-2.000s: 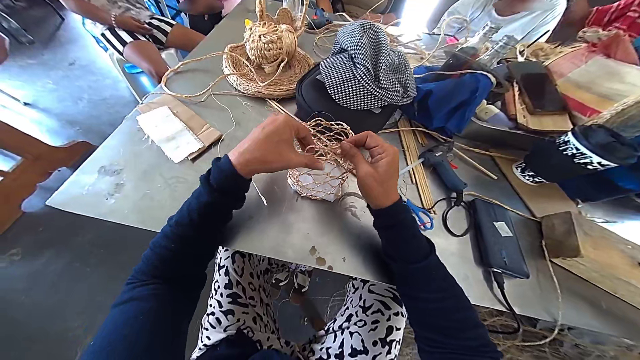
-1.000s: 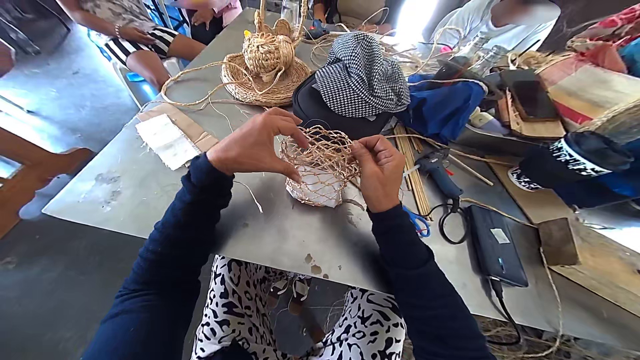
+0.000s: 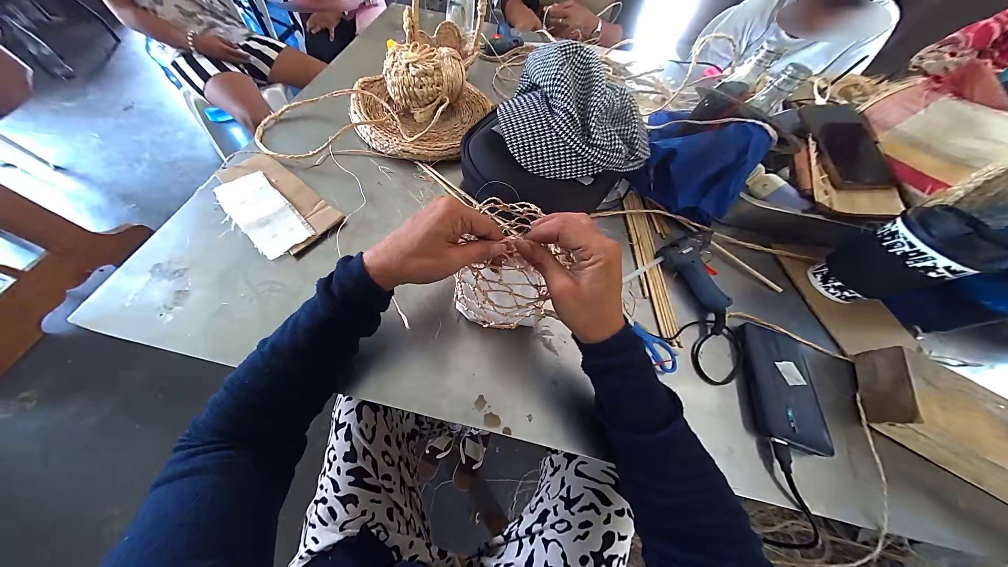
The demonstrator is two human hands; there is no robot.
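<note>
An openwork net of twisted natural-fibre cord [image 3: 504, 303] surrounds a white form [image 3: 516, 287] on the grey table. At the net's upper edge, my left hand [image 3: 441, 242] pinches the cord between thumb and fingers. My right hand [image 3: 579, 264] grips the cord beside it, and the fingertips of both hands nearly meet. The exact strands between the fingers are hard to tell. Behind the hands is a black case [image 3: 512, 169] with a houndstooth cloth cap [image 3: 571, 114] on top. To the right of my right hand lie thin sticks [image 3: 650, 268] and blue-handled scissors [image 3: 660, 350].
A glue gun [image 3: 693, 272], a black power bank [image 3: 783, 394] with its cable and a brown block [image 3: 886, 384] are at the right. White cloth on cardboard [image 3: 264, 214] lies left. A woven straw piece [image 3: 421, 87] stands behind. Other people sit around the table's far side.
My left hand has moved right, from the net's left side to its upper edge. The two hands are closer together than a second ago.
</note>
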